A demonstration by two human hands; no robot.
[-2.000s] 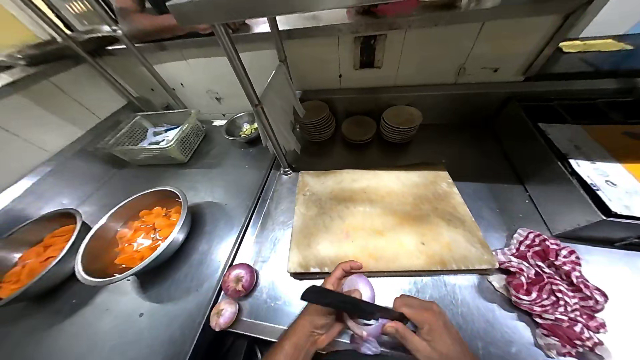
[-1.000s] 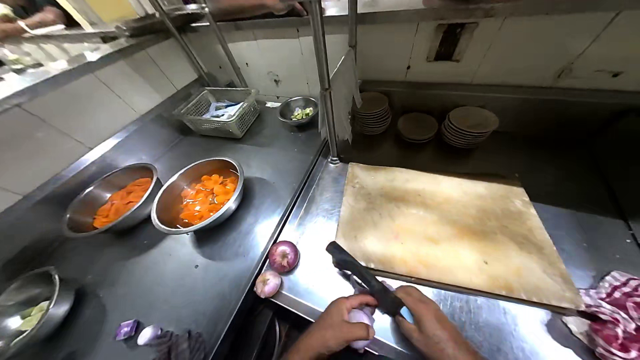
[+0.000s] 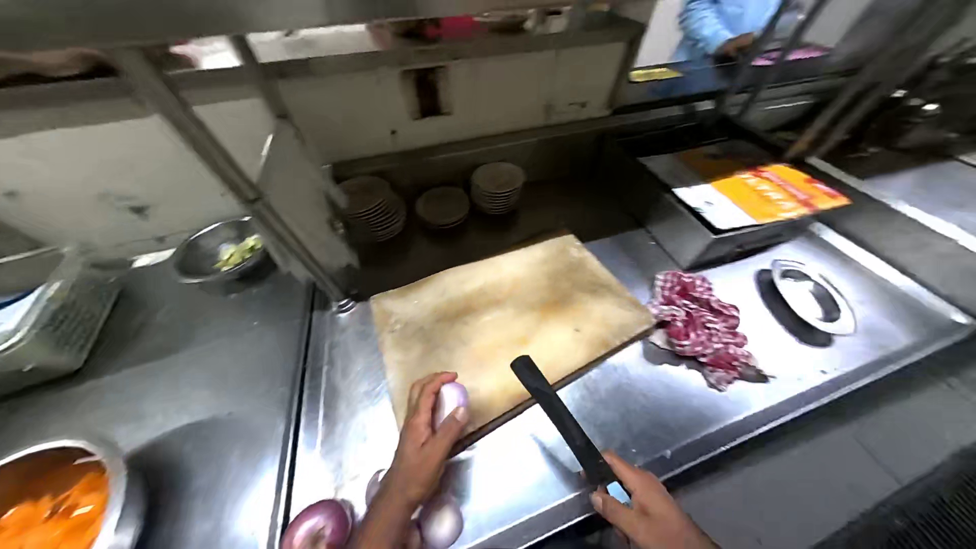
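Note:
My left hand (image 3: 428,438) holds a peeled onion (image 3: 451,402) over the near left edge of a worn cutting board (image 3: 511,320). In my right hand (image 3: 644,499) is a knife with a dark blade (image 3: 563,415), held in front of the board's near edge and pointing up and to the left. An unpeeled red onion (image 3: 319,524) lies on the steel counter at the lower left. Beside it, partly hidden by my left forearm, are more onions (image 3: 441,521).
Left: steel bowl of cut carrots (image 3: 118,488), small bowl with green pieces (image 3: 183,255), plastic basket (image 3: 69,335). Stacked plates (image 3: 499,187) stand behind the board. Right: red-and-white cloth (image 3: 698,324), oval metal dish (image 3: 842,313), metal box (image 3: 679,229). A person in blue (image 3: 705,34) stands beyond.
My left hand has moved up to the board's edge with the peeled onion. The knife is now apart from the onion, in my right hand. The view has swung right.

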